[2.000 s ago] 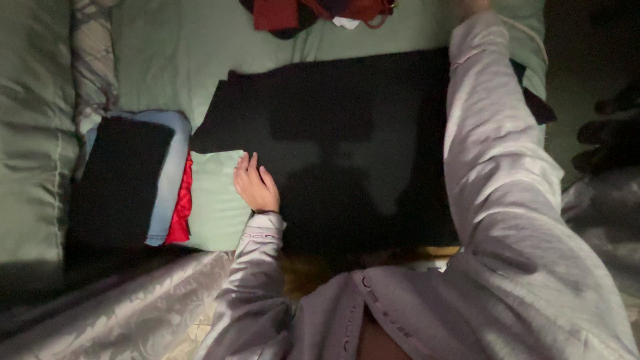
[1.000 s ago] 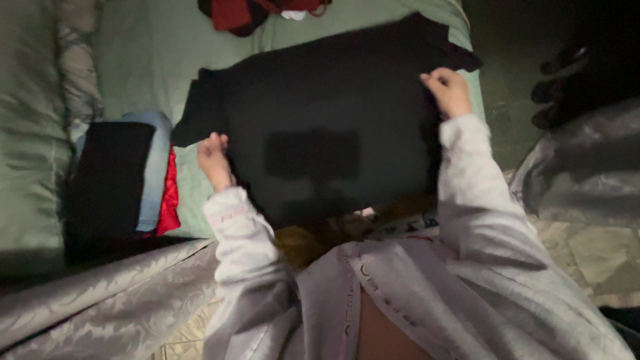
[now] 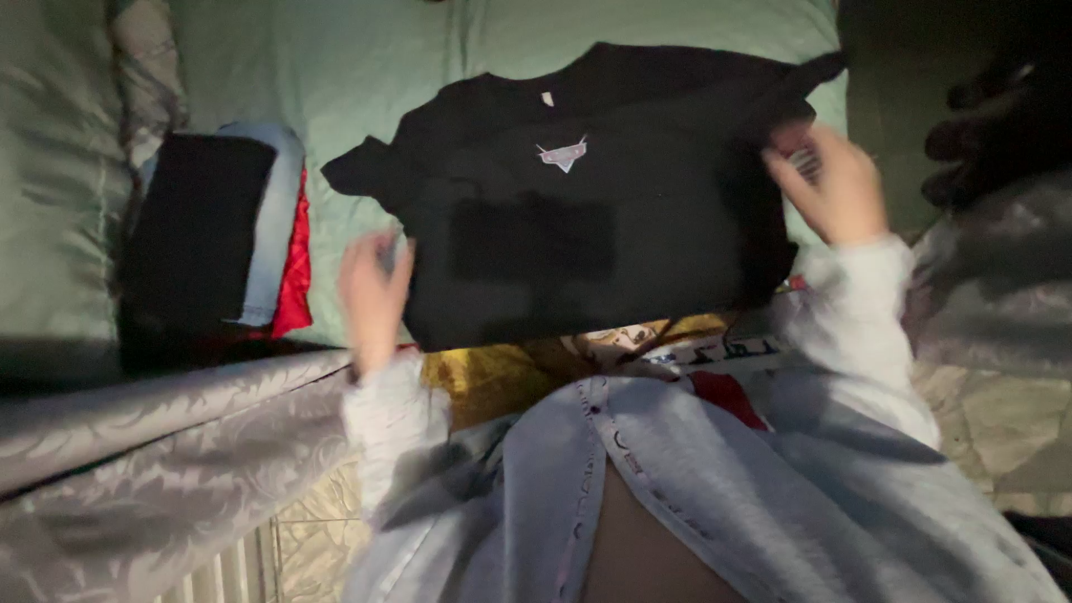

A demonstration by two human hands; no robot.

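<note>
A black T-shirt (image 3: 670,193) with a small emblem on its chest lies spread on a green bed sheet (image 3: 352,67), its collar away from me and its hem towards me. My left hand (image 3: 373,289) is beside the shirt's lower left side, fingers apart and blurred. Over the shirt's right side, near the sleeve, is my right hand (image 3: 829,180), thumb and fingers apart; whether it touches the cloth is unclear.
Left of the shirt is a stack of folded clothes: a black garment (image 3: 197,226) on top, light blue denim (image 3: 272,218) and red cloth (image 3: 295,276). Yellow cloth (image 3: 486,377) and other fabrics lie between the hem and my lap. Grey patterned fabric (image 3: 167,452) runs along the lower left.
The black shirt now lies with its collar and emblem showing; a second ago both hands were at the edges of plain black cloth. Both hands have come off those edges.
</note>
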